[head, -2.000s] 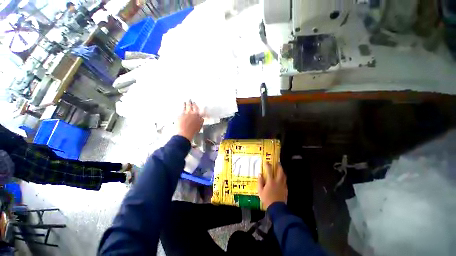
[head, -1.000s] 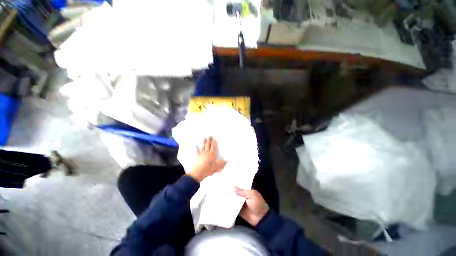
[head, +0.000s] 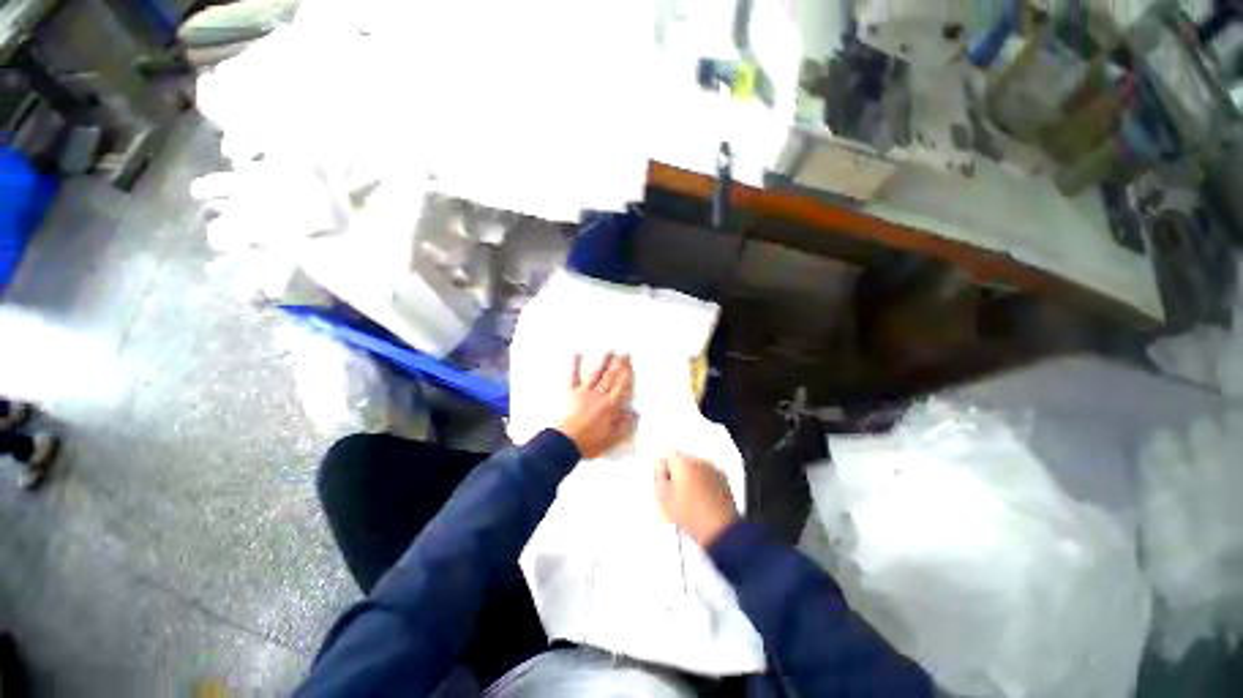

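Observation:
A white garment panel (head: 634,559) lies spread lengthwise over my lap and covers nearly all of the pounding block. A small yellow strip of the block (head: 699,376) shows at the panel's right edge. My left hand (head: 600,405) lies flat on the panel's left middle, fingers apart, holding nothing. My right hand (head: 698,498) rests on the panel's right side with fingers curled; whether it pinches cloth is unclear. The hammer (head: 723,184) lies on the table ahead, its black grip over the brown edge and its yellow-green head on the white top.
A bright white stack of panels (head: 464,109) overhangs on the left above a blue bin (head: 395,357). A crumpled clear plastic bag (head: 348,396) lies beside the bin. A white pile (head: 981,545) is at the right. The machine table's brown edge (head: 872,225) crosses ahead.
A panel now covers the block, which was bare two seconds ago. Since one second ago the panel lies flatter and longer, and my right hand has moved up from its near edge.

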